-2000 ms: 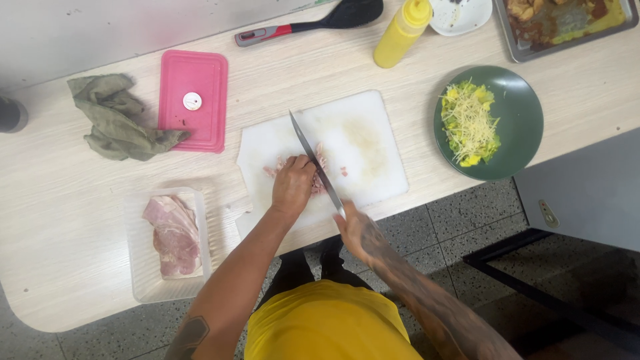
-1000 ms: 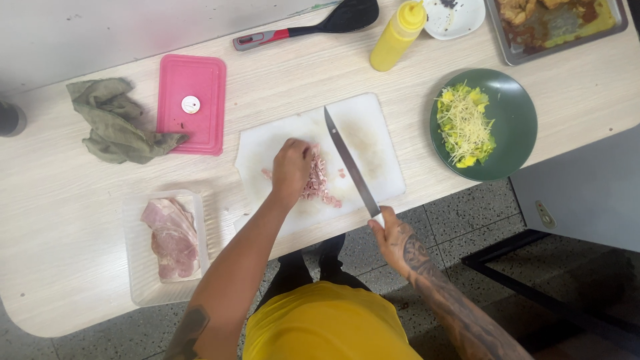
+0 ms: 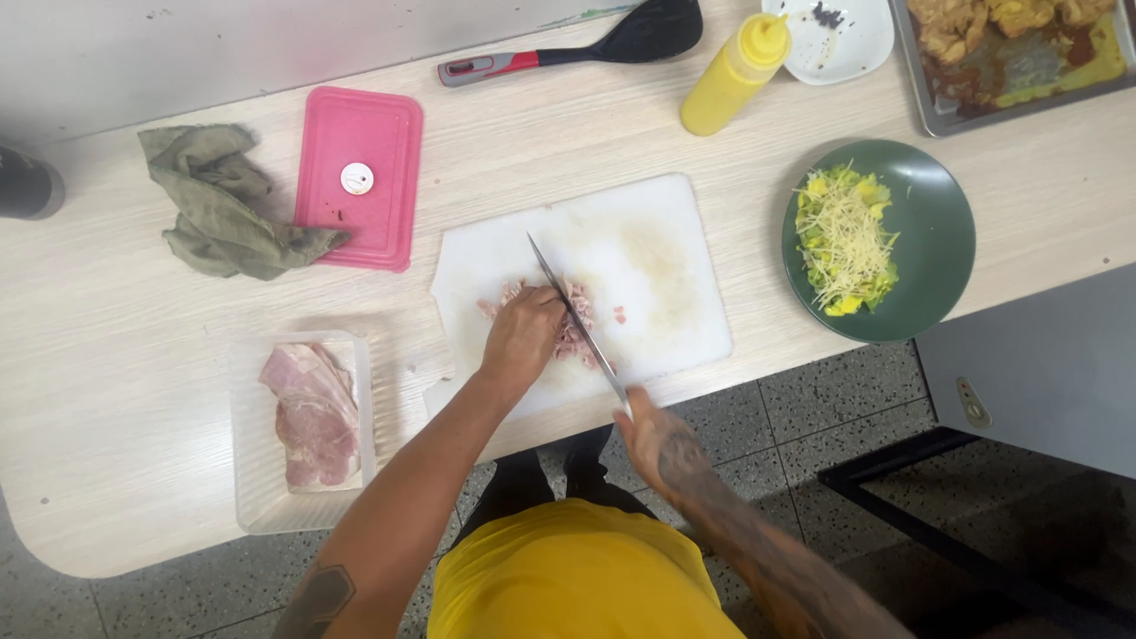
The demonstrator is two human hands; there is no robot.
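Observation:
My right hand (image 3: 655, 435) grips the handle of a kitchen knife (image 3: 583, 330), its blade slanting up and left over the white cutting board (image 3: 661, 226). With bent fingers my left hand (image 3: 525, 333) presses on chopped pink meat (image 3: 581, 311), right beside the blade. Small bits of the meat lie on both sides of that hand; what is under its fingers is hidden. To the left, a clear plastic container (image 3: 250, 444) holds slices of pink meat (image 3: 315, 417). On the right stands a dark green plate (image 3: 932, 240) with chopped greens and shredded cheese (image 3: 843, 244).
A pink lid (image 3: 390, 160) carries a small white disc (image 3: 357, 178) and the edge of a grey-green cloth (image 3: 222, 209). Along the back are a black spatula (image 3: 652, 34), a yellow squeeze bottle (image 3: 732, 80), a white dish (image 3: 874, 44) and a metal tray of food (image 3: 932, 111).
The knife, held at the right of the meat a second ago, has moved left against my left hand's fingers. My left hand still rests on the meat.

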